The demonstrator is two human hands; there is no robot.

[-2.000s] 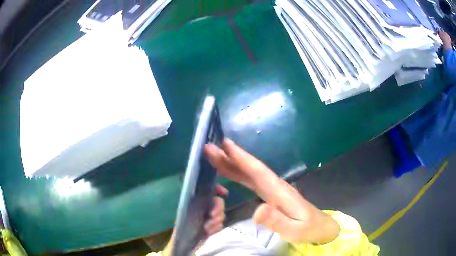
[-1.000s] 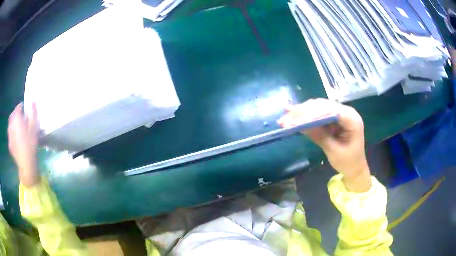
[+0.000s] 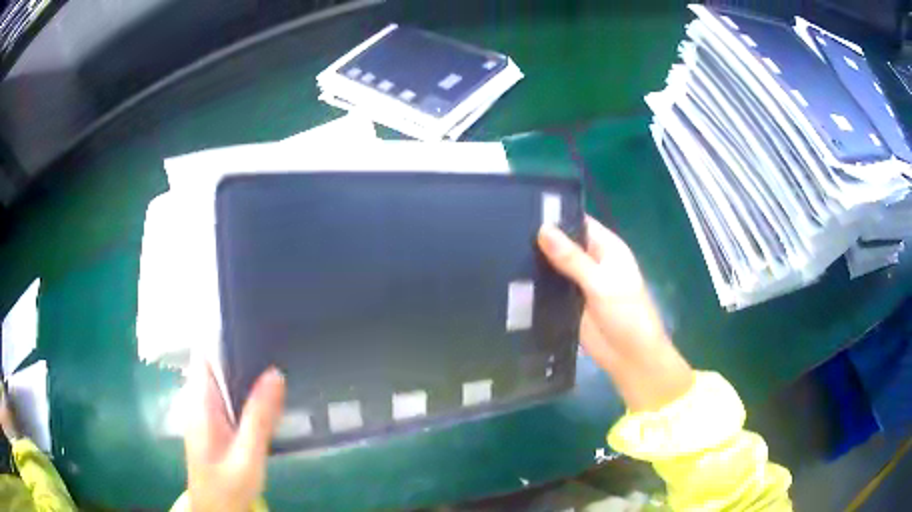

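A dark tablet (image 3: pixel 390 290) is held face up in front of me, with small white labels along its lower and right edges. My left hand (image 3: pixel 235 430) grips its lower left corner, thumb on the face. My right hand (image 3: pixel 610 290) grips its right edge, thumb near the upper right label; the fingers behind it are mostly hidden. A stack of white sleeves (image 3: pixel 175 270) lies behind and left of the tablet, partly hidden by it. A white sheet (image 3: pixel 440 157) shows above the tablet's top edge.
A small stack of tablets with white sleeves (image 3: pixel 420 75) lies at the back. A fanned pile of tablets and sleeves (image 3: pixel 720 190) leans at the right. White pieces (image 3: pixel 30 390) and another person's yellow sleeve (image 3: pixel 40 475) are at the far left. Blue clothing (image 3: pixel 880 370) shows at right.
The tablet was edge-on in my right hand and now faces me. My left hand has moved from the sleeve stack to the tablet's left corner. A white sheet now sticks out rightward from the stack.
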